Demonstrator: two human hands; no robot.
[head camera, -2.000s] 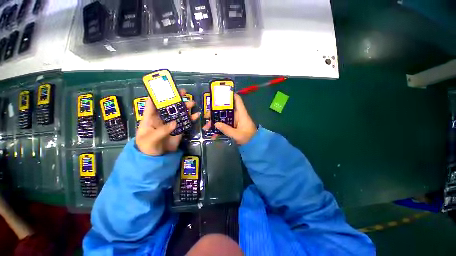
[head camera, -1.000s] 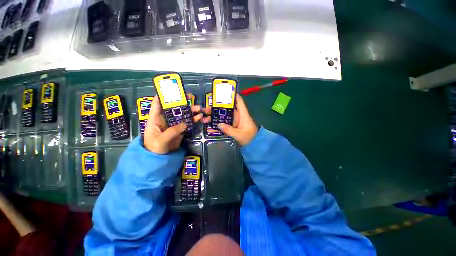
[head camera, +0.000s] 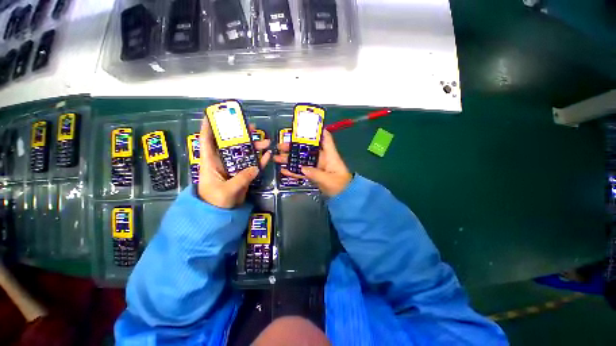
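My left hand (head camera: 223, 181) holds a keypad mobile phone (head camera: 230, 132) with a yellow frame and white lit screen, its thumb on the lower keys. My right hand (head camera: 329, 165) holds a second phone (head camera: 307, 132), also with a white screen, its thumb at the lower keypad. Both phones are above a clear blister tray (head camera: 300, 233). In the tray's upper row lie several yellow-framed phones (head camera: 159, 161), some partly hidden by my hands. Two more lie in the lower row, one at the left (head camera: 123, 236) and one near the middle (head camera: 259, 243).
A red marker pen (head camera: 358, 119) and a green piece (head camera: 381, 142) lie right of the tray. A white board (head camera: 405, 74) beyond bears a second blister tray (head camera: 202, 65) of black phones. Another tray (head camera: 50, 230) is at left, with a person's arm (head camera: 20, 294) below it.
The left phone has turned more upright, and my left hand has shifted slightly right. The right phone has moved slightly right and now tilts a little. Both phones stay held.
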